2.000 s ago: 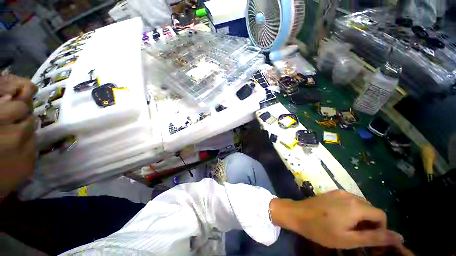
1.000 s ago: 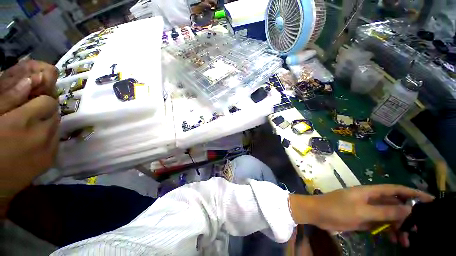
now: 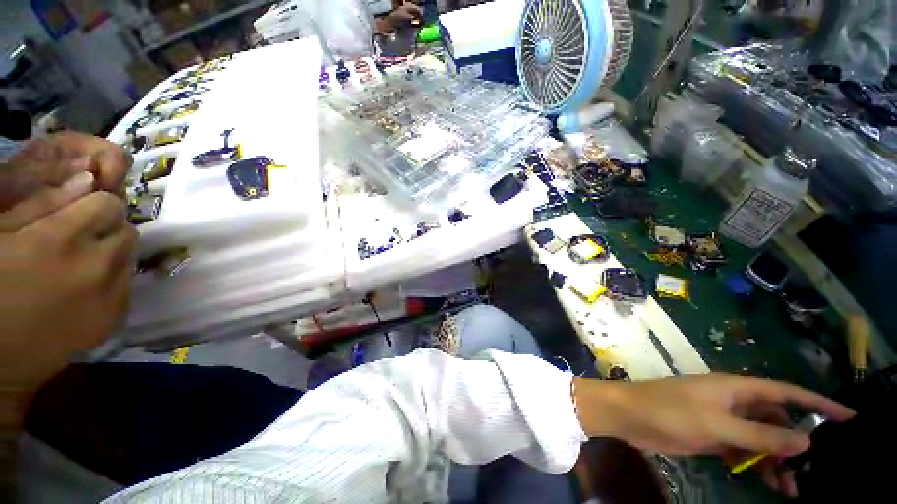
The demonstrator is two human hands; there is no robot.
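My left hand (image 3: 723, 423), bare below a rolled white sleeve, reaches to the lower right. Its fingers are spread at a dark shape, beside a small silver thing (image 3: 810, 423) and a yellow strip (image 3: 749, 463); whether it grips either I cannot tell. My right hand is not visible. The white work strip (image 3: 639, 335) lies beyond my forearm with a dark watch part (image 3: 624, 283), a yellow-edged open case (image 3: 587, 248) and small loose parts. A battery (image 3: 673, 286) lies beside it on the green mat (image 3: 723, 315).
Another person's two hands (image 3: 69, 226) are together at the left edge. Stacked foam trays (image 3: 266, 236) hold watch parts. A clear parts box (image 3: 433, 138), blue fan (image 3: 570, 54) and white bottle (image 3: 767, 202) stand farther back; opened cases (image 3: 688, 241) lie on the mat.
My left hand has moved right to the dark shape and its fingers have spread. The yellow strip has come into view beneath it. The scene has shifted right; the other person's hands show more.
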